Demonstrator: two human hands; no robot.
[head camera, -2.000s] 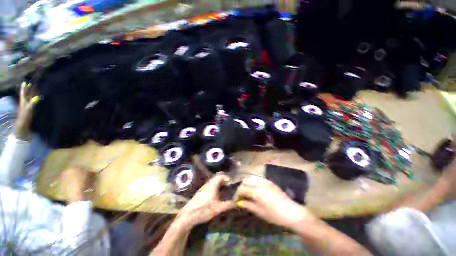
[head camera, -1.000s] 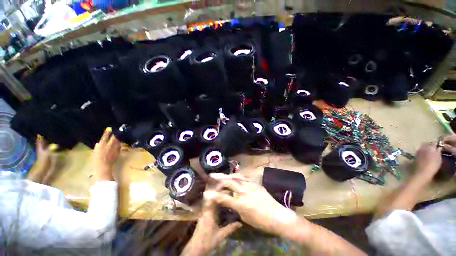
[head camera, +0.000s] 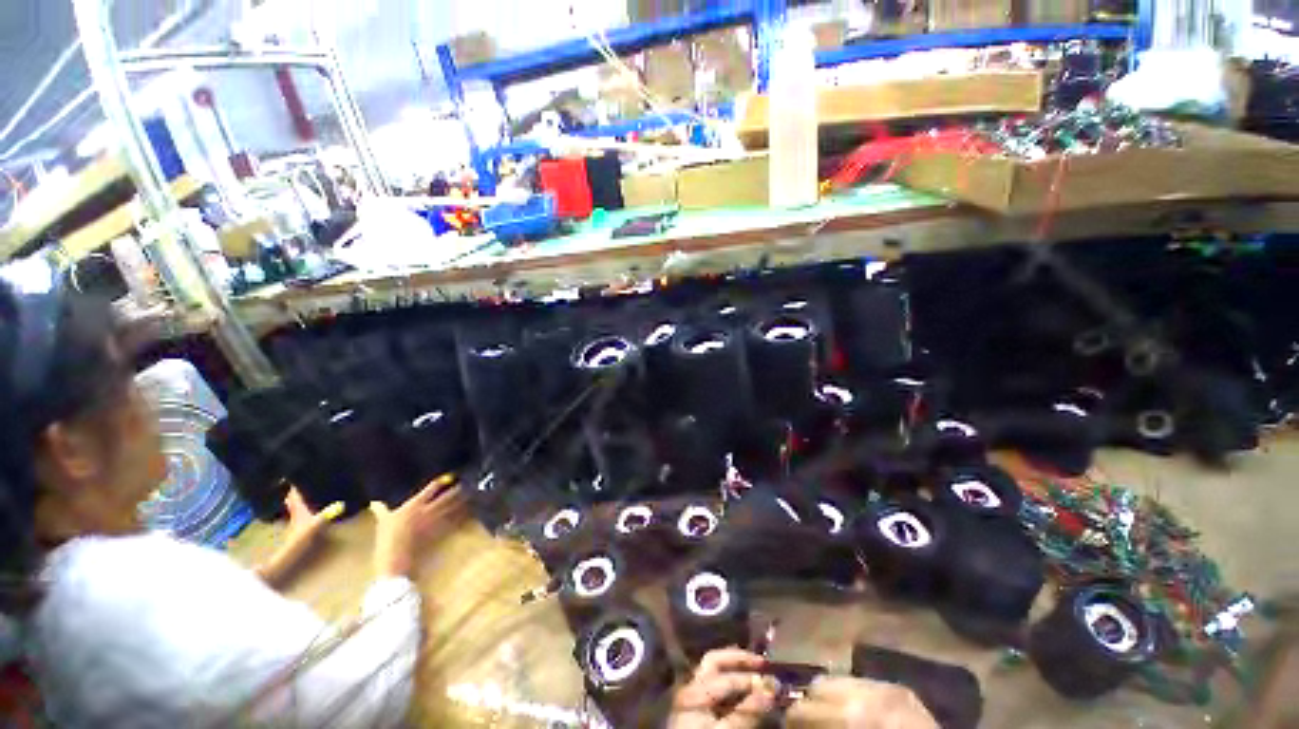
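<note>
My left hand (head camera: 724, 691) and my right hand (head camera: 862, 704) are at the bottom edge, partly cut off, with fingertips pinched around a small dark piece (head camera: 795, 674) between them. Blur hides its detail. A black cylindrical housing (head camera: 919, 681) lies on its side just behind and right of my right hand. Black units with shiny silver rings stand left of my hands, the nearest one (head camera: 620, 651) upright. Another ringed unit (head camera: 1108, 624) sits to the right.
A heap of wired circuit boards (head camera: 1125, 534) lies at the right. Rows of larger black housings (head camera: 606, 399) fill the bench's back under a shelf (head camera: 541, 271) with cartons. At the left, a person in white sleeves (head camera: 214, 627) has both hands near dark housings.
The view has tilted up, so the shelf and blue racking show and my hands sit lower in the picture. My hands stay close together. The left neighbour's hands are both by the dark housings.
</note>
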